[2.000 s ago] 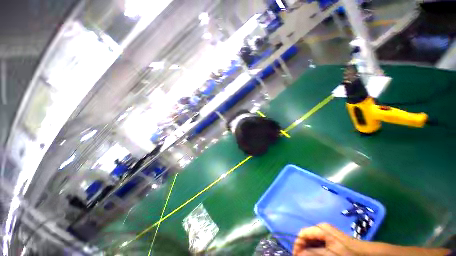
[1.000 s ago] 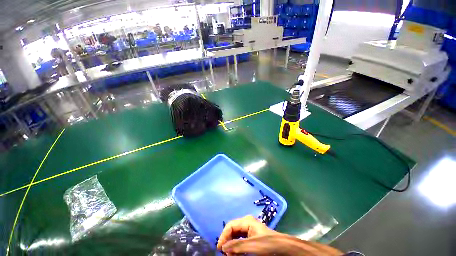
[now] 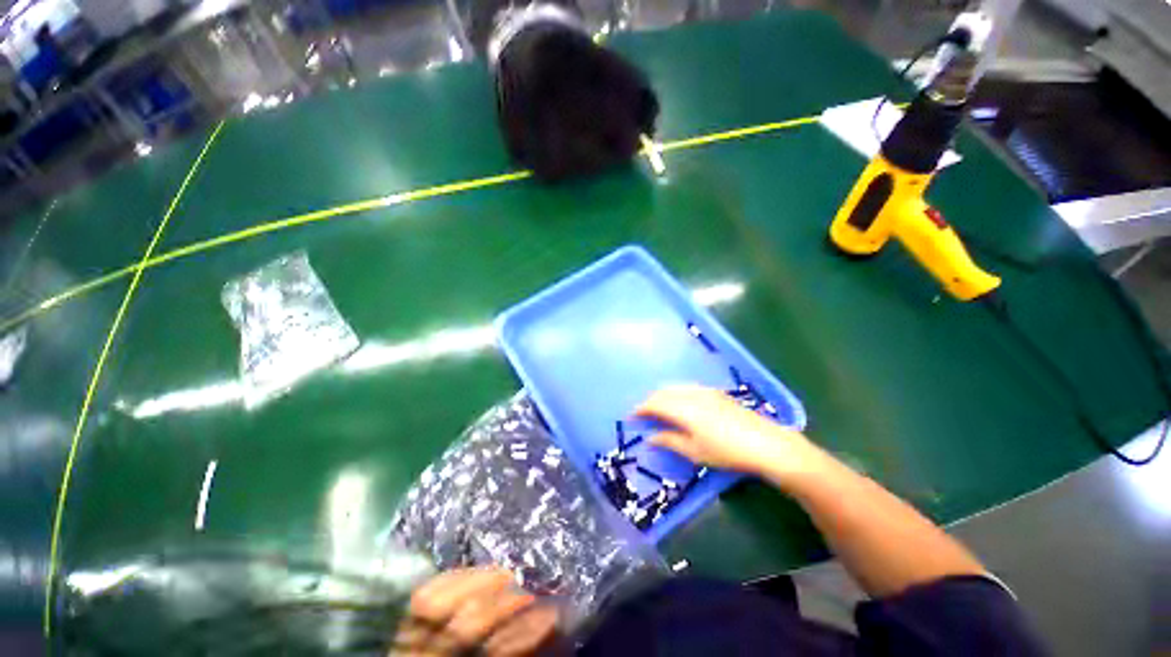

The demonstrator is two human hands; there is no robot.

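A blue plastic tray (image 3: 578, 298) lies in front of me with a heap of small black-and-white parts (image 3: 629, 494) at its near side and more at its right side. My right hand (image 3: 719, 430) is over the tray with fingers bent down; the fingertips are partly hidden, so I cannot tell whether they hold a part. A clear poly bag (image 3: 501, 494), bulging with black-and-white parts, lies against the tray's left side. My left hand (image 3: 478, 616) is at the bag's near edge, cut off by the picture's bottom, fingers curled on the plastic.
A yellow heat gun (image 3: 899, 212) stands at the right with its black cord trailing, beside white paper (image 3: 854, 128). A black bundle (image 3: 572, 109) lies at the far side. A flat clear bag (image 3: 289, 321) and a thin white strip (image 3: 206, 494) lie left on the green bench.
The view has tilted down, bringing the full bag and my left hand into sight. My right hand has moved from the tray's near edge to over its inside.
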